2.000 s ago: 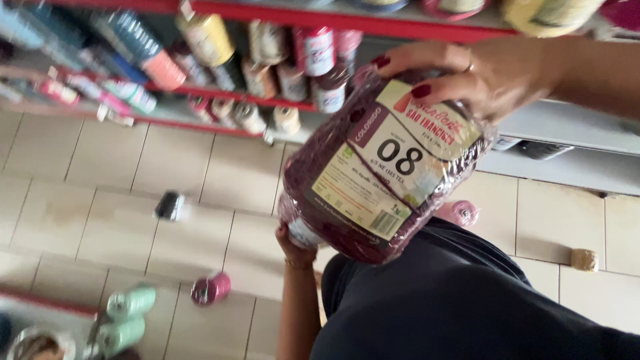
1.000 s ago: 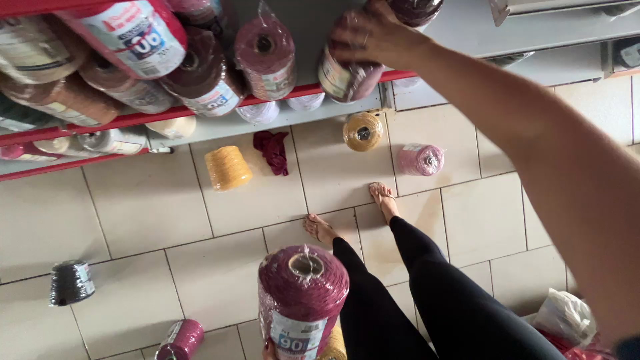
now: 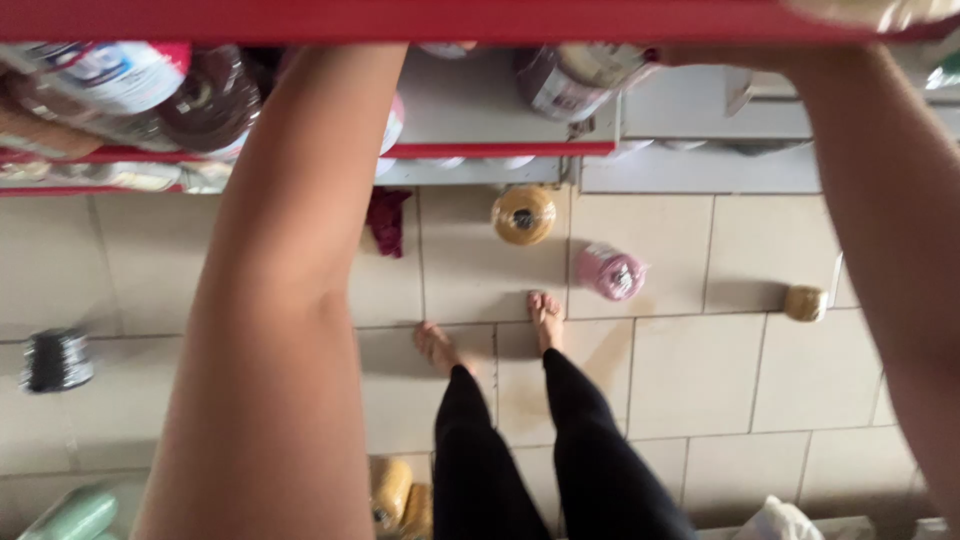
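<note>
My right hand (image 3: 686,56) reaches in from the right just below a red shelf edge. Its thumb, with a dark red nail, lies at the side of a purple yarn cone (image 3: 559,90) in clear wrap with a label; the other fingers are hidden. My left forearm rises through the picture and passes behind the same red edge, which hides the hand. Beside that forearm are a wrapped dark brown yarn cone (image 3: 210,101) and a cone with a white and blue label (image 3: 124,75).
The red shelf edge (image 3: 450,22) crosses the top, close to the camera. On the tiled floor stand a tan yarn cone (image 3: 523,225), a pink cone (image 3: 609,271), a black cone (image 3: 56,360) and a small tan cone (image 3: 805,303). A maroon wrapper (image 3: 387,221) lies near the shelf.
The left arm has gone up to the shelf; the maroon cone held low a second ago is out of sight. The right hand is still by a purple cone at the shelf.
</note>
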